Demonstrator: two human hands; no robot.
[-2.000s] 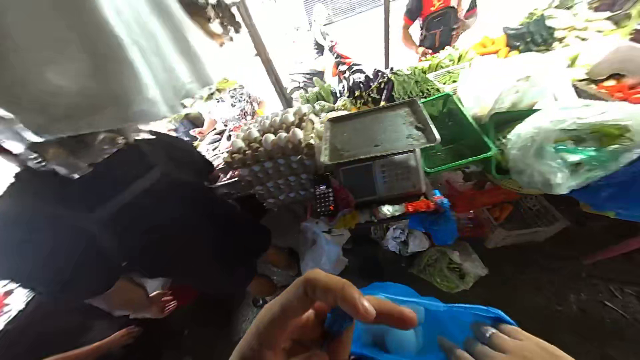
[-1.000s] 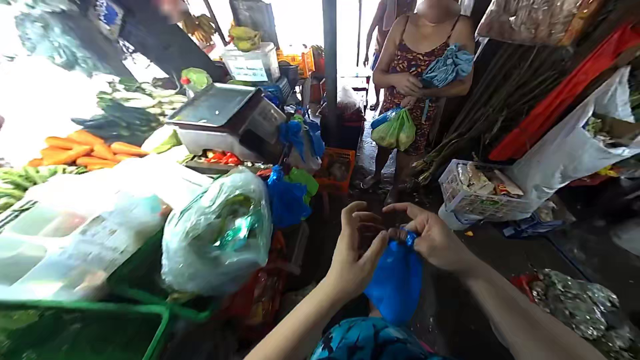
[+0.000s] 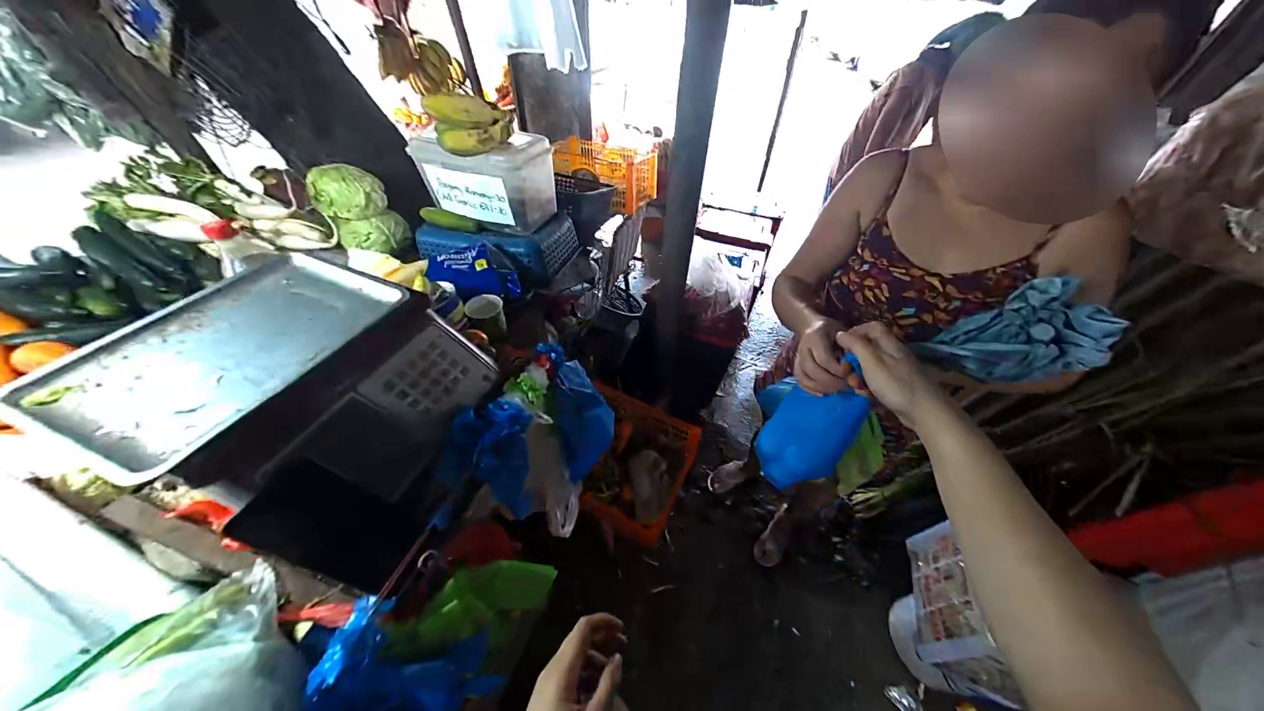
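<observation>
My right hand (image 3: 884,370) reaches forward and grips the gathered top of a blue plastic bag (image 3: 812,434), which hangs full below it. A person's hand (image 3: 822,357) touches the bag's neck from the other side. That person carries a bunched blue-grey cloth (image 3: 1032,331) over one arm, and a green bag (image 3: 861,456) hangs partly hidden behind the blue one. Low in the view, my left hand (image 3: 583,667) is held with its fingers curled apart and nothing between them.
A digital scale with a metal tray (image 3: 212,355) stands at left beside cucumbers (image 3: 128,257) and cabbages (image 3: 346,193). Plastic bags (image 3: 568,415) hang by an orange crate (image 3: 681,464). A metal post (image 3: 691,197) rises centrally; a white crate (image 3: 948,602) sits at lower right.
Both my hands were at the blue bag's neck one second ago. My left hand has let go, and my right hand has moved the bag forward to the person, whose hand now touches it.
</observation>
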